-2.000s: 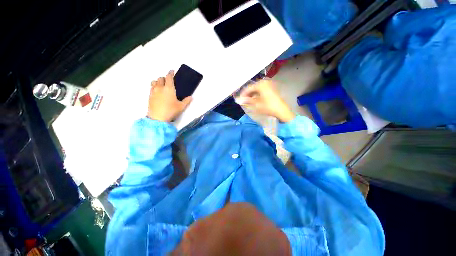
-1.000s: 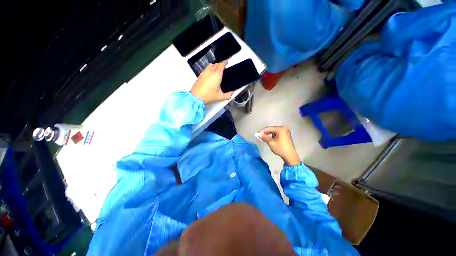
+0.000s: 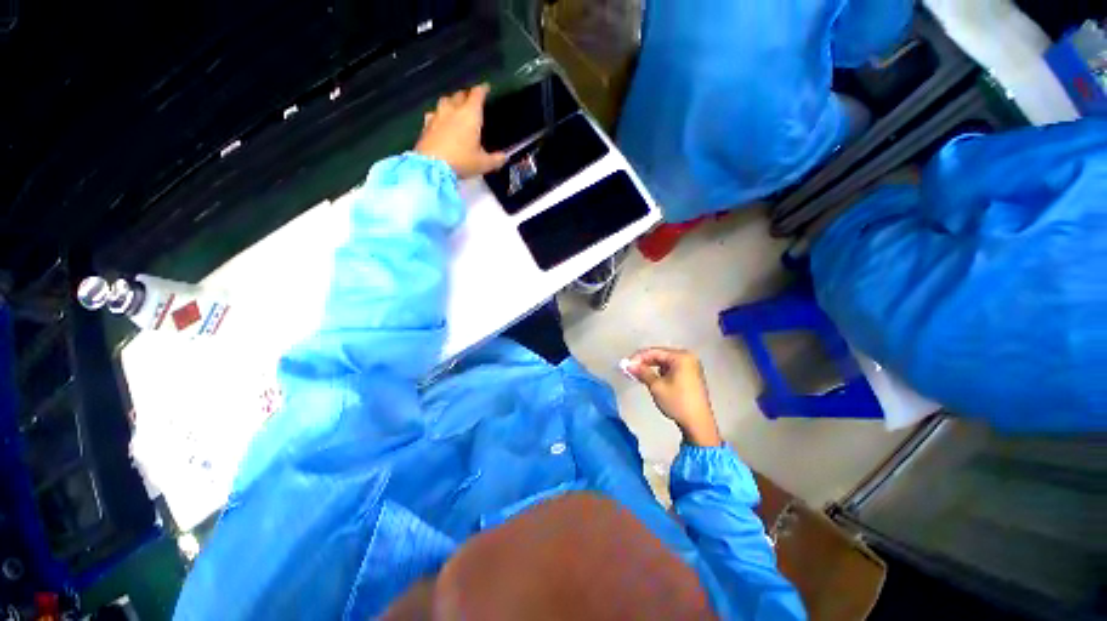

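Three flat black phone screens lie side by side at the right end of the white board [image 3: 261, 273]: a far one [image 3: 529, 115], a middle one [image 3: 552, 164] with a pale reflection, and a near one [image 3: 585, 221]. My left hand [image 3: 459, 131] spans the left end of the far screen, fingers at its far corner and thumb at its near corner. My right hand [image 3: 675, 386] is off the board, above the floor, pinching a small white wiping cloth [image 3: 628, 366] in the fingertips.
A white bottle [image 3: 164, 306] with a shiny top lies or stands at the board's left end, near crinkled clear film [image 3: 170, 443]. People in blue smocks [image 3: 728, 103] are close on the right. A blue stool [image 3: 804, 364] stands on the floor. Dark trays [image 3: 243, 85] are behind the board.
My left hand has let go of the near screen, now lying on the board, and moved to the far screen. My right hand has moved slightly down, still pinching the cloth.
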